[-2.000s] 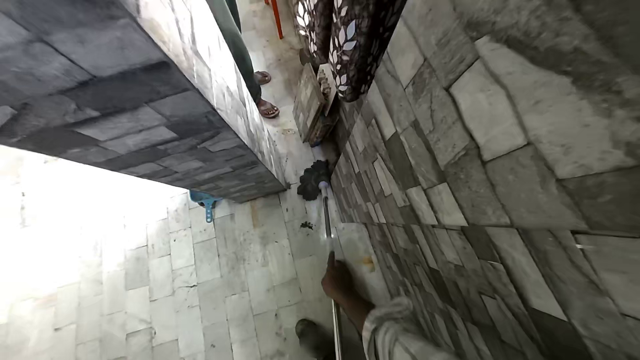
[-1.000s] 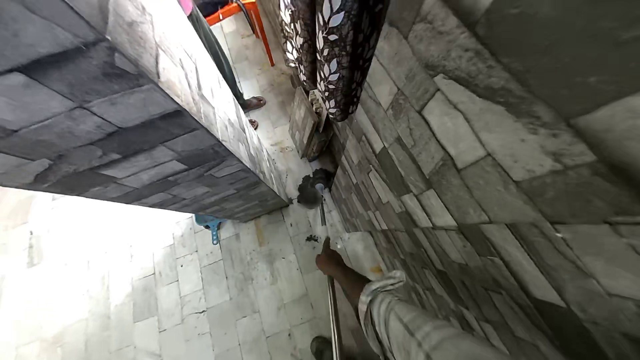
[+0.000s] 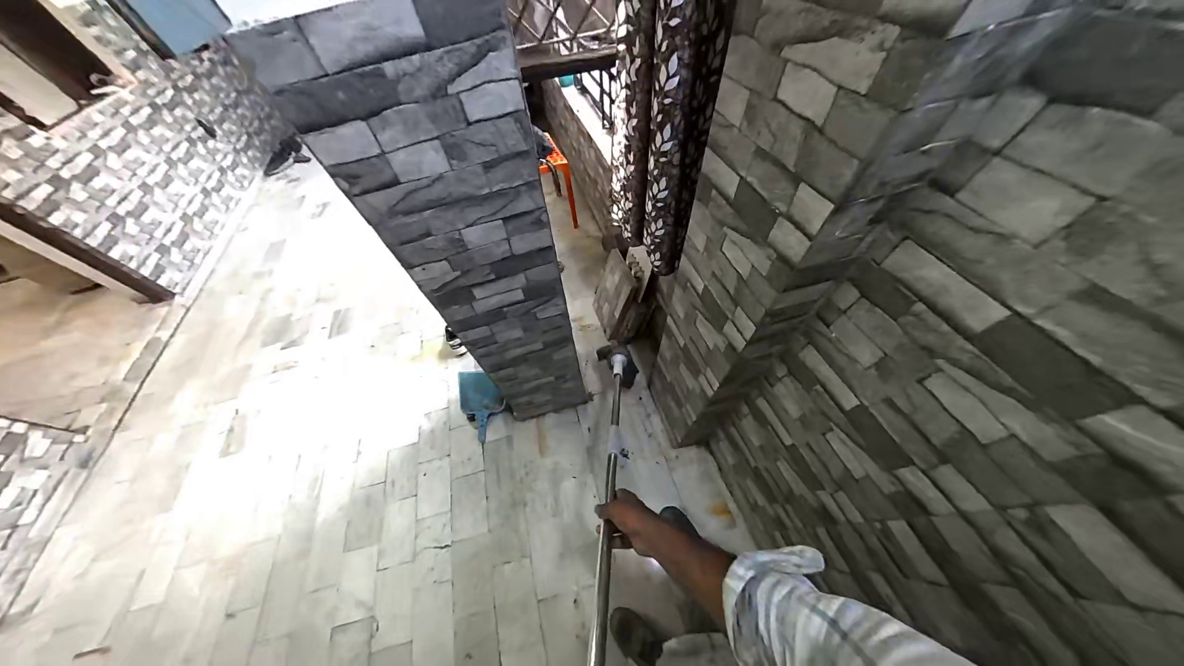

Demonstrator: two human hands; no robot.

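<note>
My right hand (image 3: pixel 631 520) grips the metal pole (image 3: pixel 611 472) of a mop partway along its length. The pole runs from the bottom edge of the view up to a dark mop head (image 3: pixel 629 370), which lies on the floor in the narrow gap between the stone-tiled pillar and the right wall. Stacked tiles or boards (image 3: pixel 615 294) lean just beyond the mop head. A blue dustpan (image 3: pixel 479 396) rests on the floor at the pillar's foot. My left hand is out of view.
The tiled pillar (image 3: pixel 462 203) stands left of the mop, and a stone-tiled wall (image 3: pixel 832 370) rises close on the right. Patterned curtains (image 3: pixel 661 139) hang over the gap. An orange plastic chair (image 3: pixel 566 180) stands farther back. My shoe (image 3: pixel 636 635) shows near the pole.
The view has swung up and left, showing more floor. The other person's feet in the gap no longer show. My right hand stays on the pole.
</note>
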